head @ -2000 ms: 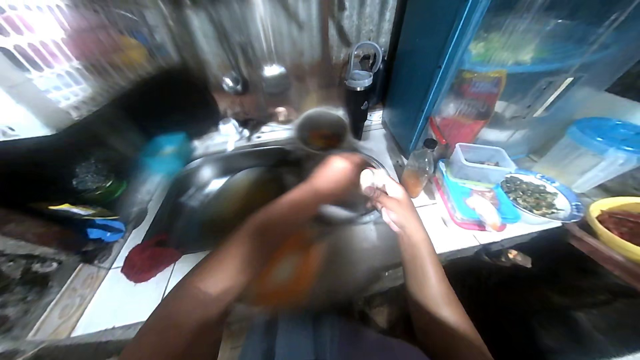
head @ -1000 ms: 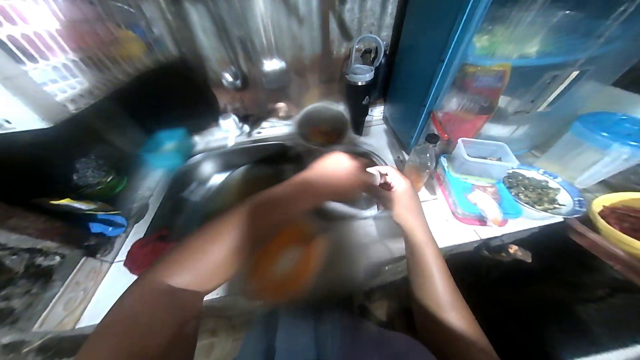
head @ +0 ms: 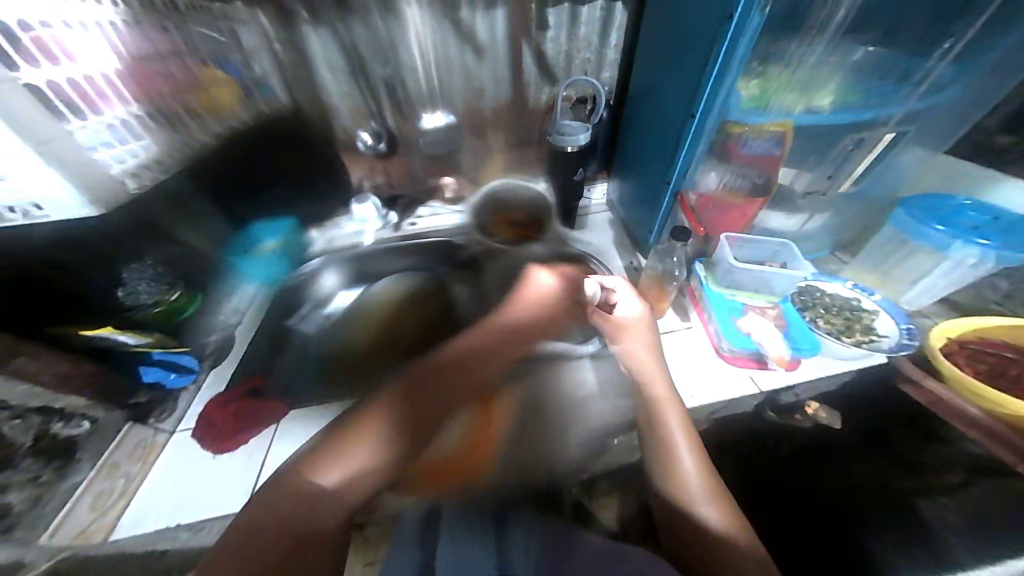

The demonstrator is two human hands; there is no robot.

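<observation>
My left hand [head: 548, 296] and my right hand [head: 628, 320] meet over the right part of a metal sink [head: 328, 280]. A small whitish piece [head: 592, 291] shows between them, held in the fingers of my right hand. My left hand is blurred, so its grip cannot be told. Just beyond the hands is a round bowl [head: 512, 214] with reddish-brown contents. Under my left forearm lies a blurred orange object [head: 460, 448], partly covered. Part of a metal rim shows below my hands.
At right on the tiles stand a bottle [head: 666, 268], a clear plastic container [head: 758, 264], and a plate of chopped greens [head: 840, 314]. A black tumbler [head: 568, 176] stands behind. A red cloth [head: 240, 416] lies at the left. A yellow basin [head: 980, 364] sits far right.
My hands stay together over the sink. The larger pale piece seen between them two seconds ago shows only as a small whitish bit now.
</observation>
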